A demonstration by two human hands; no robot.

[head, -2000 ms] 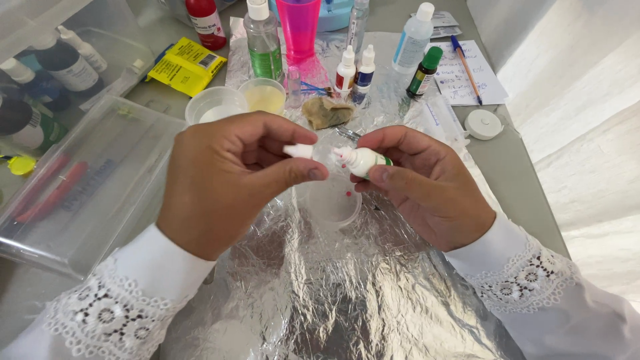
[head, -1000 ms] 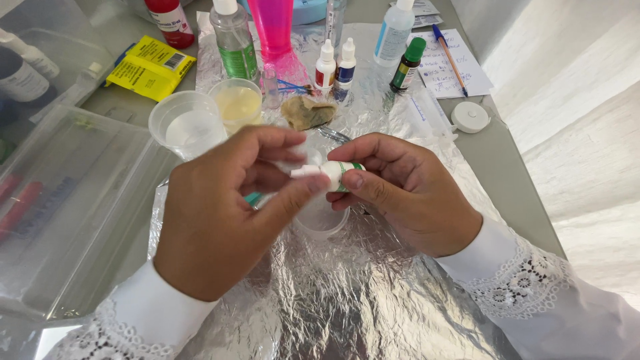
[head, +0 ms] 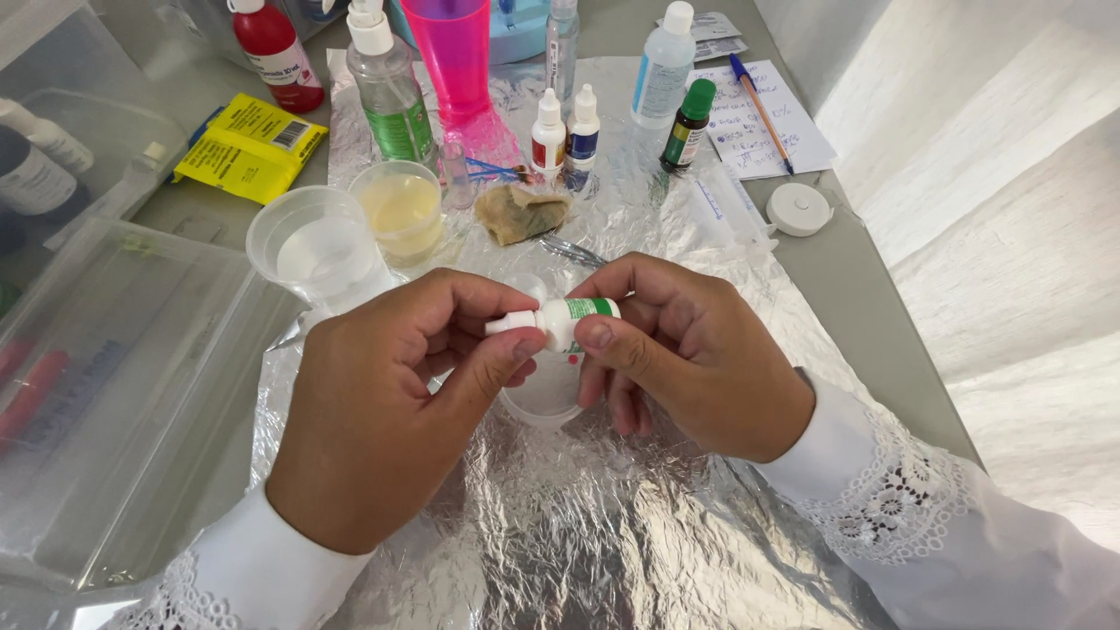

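Observation:
Between my hands lies a small white dropper bottle (head: 560, 325) with a green-printed label, held on its side with its cap pointing left. My left hand (head: 420, 385) pinches the white cap (head: 514, 324) between thumb and fingers. The bottle's body is gripped in my right hand (head: 691, 359). Just below the bottle, a clear plastic cup (head: 542, 398) is partly hidden by my fingers, and a small red spot shows near it. Behind my hands are a brown crumpled piece (head: 522, 214) and metal tweezers (head: 573, 251).
Aluminium foil (head: 560, 542) covers the table. Cups of clear (head: 319, 245) and yellowish liquid (head: 398, 210) stand behind my left hand. Dropper bottles (head: 549, 136), a green-capped bottle (head: 689, 127) and a pink cup (head: 451, 52) are farther back. A clear box (head: 105, 394) sits left, a round white lid (head: 798, 209) right.
The cap was apart from the bottle two seconds ago; it now sits on the bottle's neck. The bottle has turned level, and my left fingers have closed around the cap.

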